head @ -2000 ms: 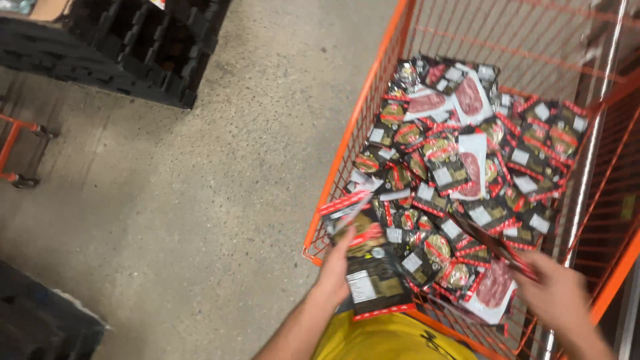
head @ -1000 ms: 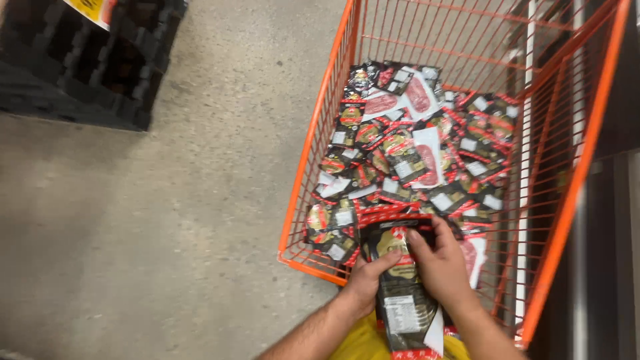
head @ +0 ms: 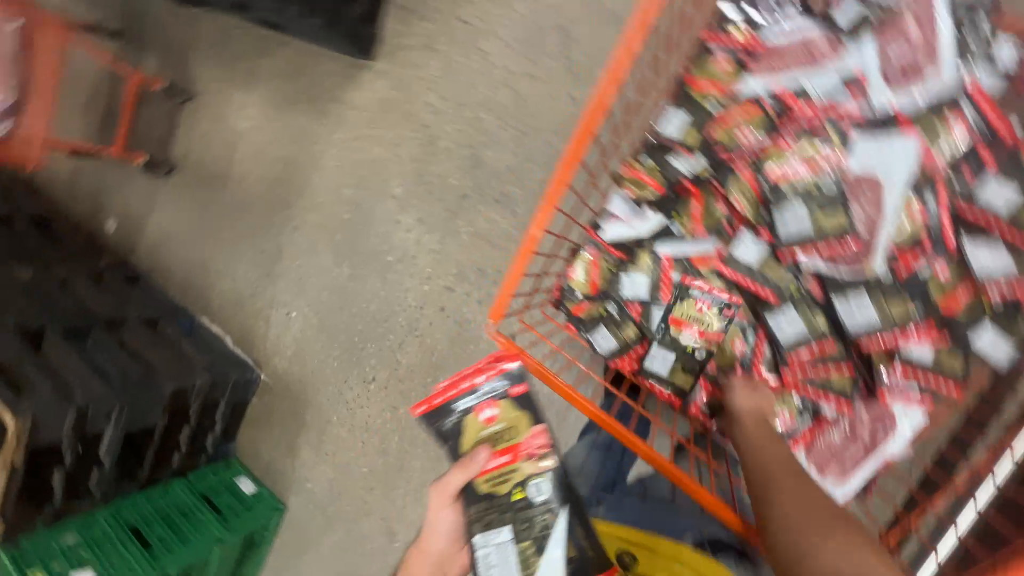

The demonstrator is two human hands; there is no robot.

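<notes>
My left hand (head: 452, 508) grips a small stack of black, red and gold food packets (head: 508, 464), thumb on top, outside the cart's near-left corner. My right hand (head: 740, 400) reaches down inside the orange wire shopping cart (head: 552, 192), among many similar packets. It is blurred, its fingers are partly hidden, and whether it holds a packet cannot be told. One black packet (head: 692, 332) lies just up and left of it. Packs of sliced meat with white edges (head: 912, 56) lie among the black ones, farther up in the cart.
Stacked black plastic crates (head: 120, 344) stand at the left, with green crates (head: 160, 528) below them. An orange wheeled frame (head: 124, 112) is at the upper left, and another black object (head: 320, 20) at the top. Concrete floor (head: 360, 240) runs between these and the cart.
Both hands were together on the packets a second ago. Now the left alone holds packets beyond the cart's edge, and the right is down in the cart. The view has shifted left.
</notes>
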